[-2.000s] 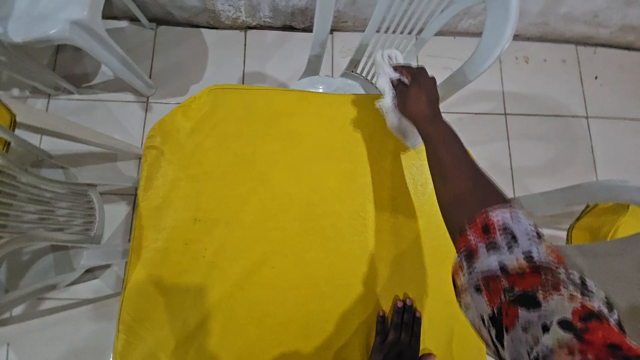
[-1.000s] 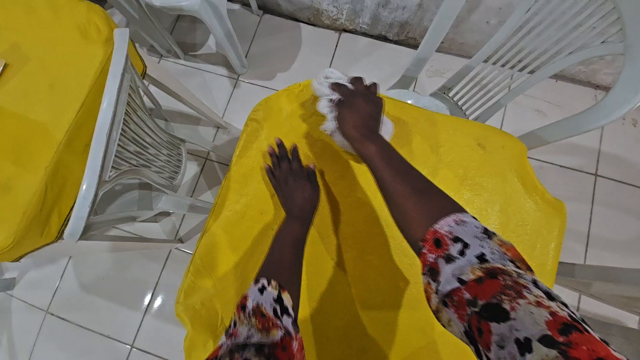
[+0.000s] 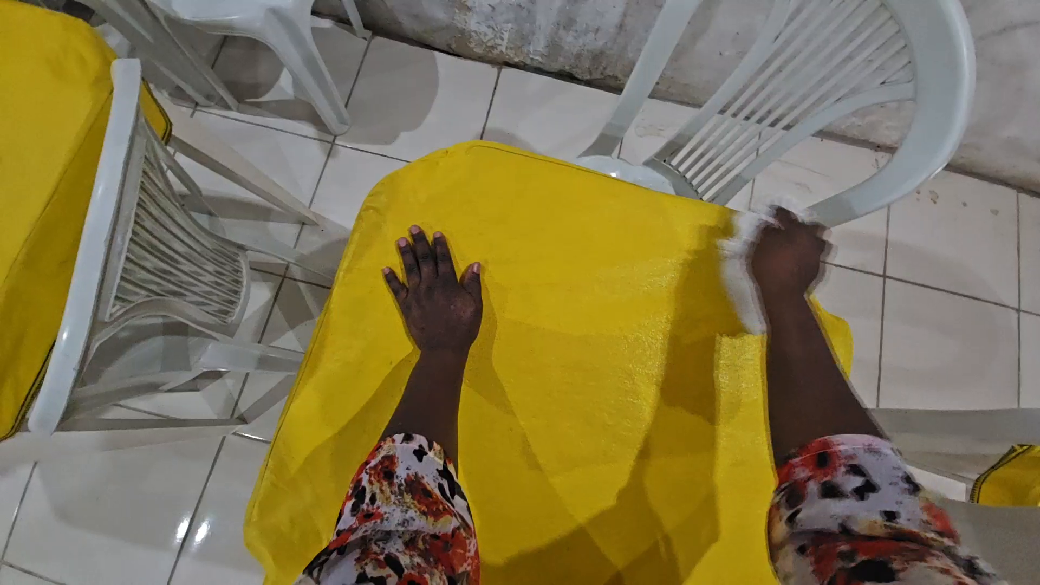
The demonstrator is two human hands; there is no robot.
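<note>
A yellow tablecloth (image 3: 569,341) covers the table in the middle of the head view. My left hand (image 3: 439,301) lies flat on its left part, fingers spread, holding nothing. At the cloth's right far edge, my right hand (image 3: 786,256) grips a white cloth (image 3: 743,276); both are blurred, and part of the white cloth is hidden behind the hand and wrist. The yellow surface near the white cloth looks shiny.
A white plastic chair (image 3: 934,97) stands past the far edge, near a stained wall (image 3: 552,32). Another white chair (image 3: 122,244) is at the left, beside a second yellow-covered table (image 3: 41,162). Part of a further chair (image 3: 284,49) shows at the upper left. Pale floor tiles (image 3: 951,341) surround the table.
Since one second ago, my right hand has moved with the white cloth from the far left corner to the right along the far edge. My left hand remains flat on the tablecloth.
</note>
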